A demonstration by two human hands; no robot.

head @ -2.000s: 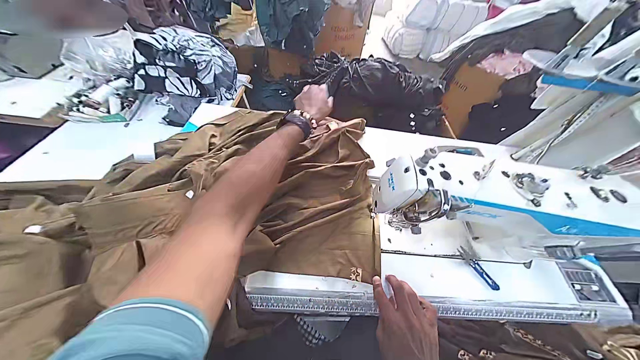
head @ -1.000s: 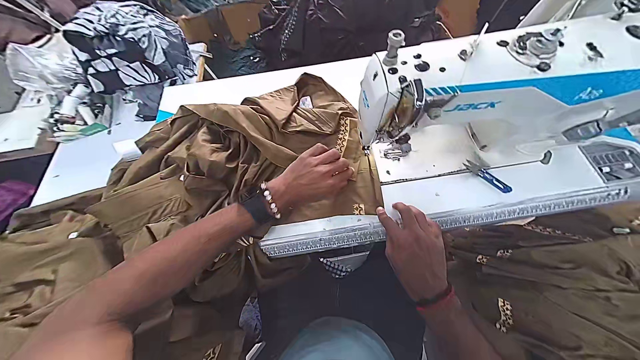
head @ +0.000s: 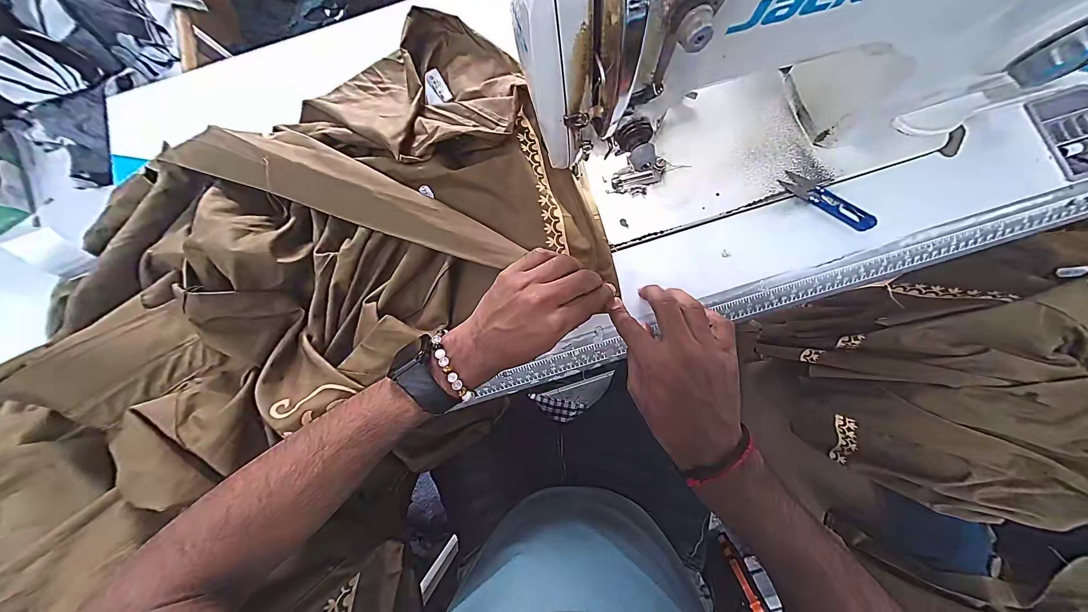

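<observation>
A brown fabric garment [head: 340, 195] with gold embroidered trim [head: 541, 187] lies bunched on the white table, its right edge beside the needle area of the Jack sewing machine [head: 765, 51]. My left hand [head: 544, 310] pinches the near corner of the garment at its folded edge. Its fingertips meet those of my right hand [head: 680, 365], whose thumb and index finger are at the same corner; whether they grip the cloth is hidden. The presser foot [head: 637, 177] stands just right of the cloth's edge. Blue-handled thread snips [head: 829, 202] lie on the machine bed.
A printed measuring scale [head: 790, 295] runs along the table's front edge. More brown embroidered fabric [head: 952, 365] hangs at the right below the table. Black-and-white patterned cloth [head: 51, 59] is at the upper left, and my lap is below the edge.
My left hand has come from the garment's far side, across its middle, to the near corner beside my right hand. The view has moved closer.
</observation>
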